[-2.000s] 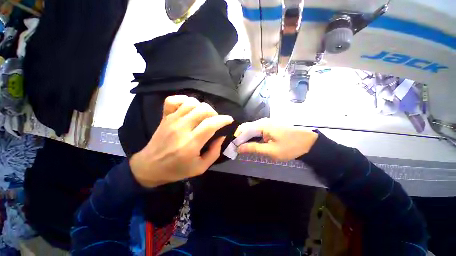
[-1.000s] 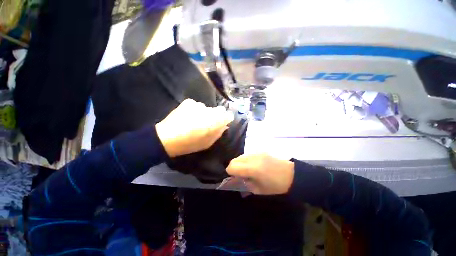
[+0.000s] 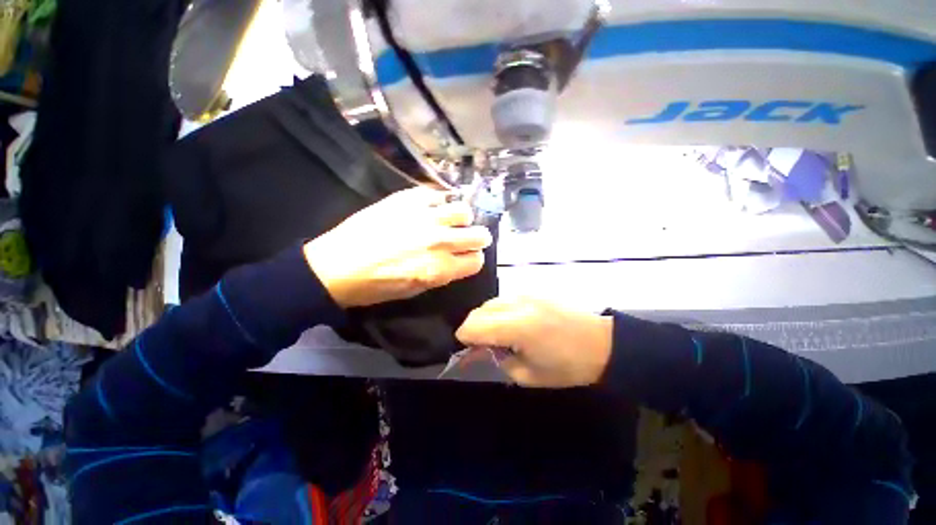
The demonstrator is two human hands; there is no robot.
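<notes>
The black garment piece [image 3: 246, 195] lies on the white machine table, left of the needle, its right edge at the presser foot [image 3: 482, 190]. My left hand [image 3: 400, 251] presses on the cloth, fingertips by the needle area; the glare there hides fine detail. My right hand [image 3: 539, 340] pinches the cloth's lower right edge near the table's front edge, with a thin pale strip showing under its fingers. The white sewing machine [image 3: 718, 92] with blue "JACK" lettering stands above and right of my hands.
A black garment heap [image 3: 98, 154] hangs at the left table edge. A round disc [image 3: 213, 51] is at the upper left. White and purple scraps [image 3: 785, 179] lie right of the needle. A red crate [image 3: 344, 500] and a blue bag [image 3: 251, 467] are below the table.
The black cloth has moved from near the front edge to the needle area and lies flatter. My left hand has moved up to the needle. My right hand is slightly lower, still pinching.
</notes>
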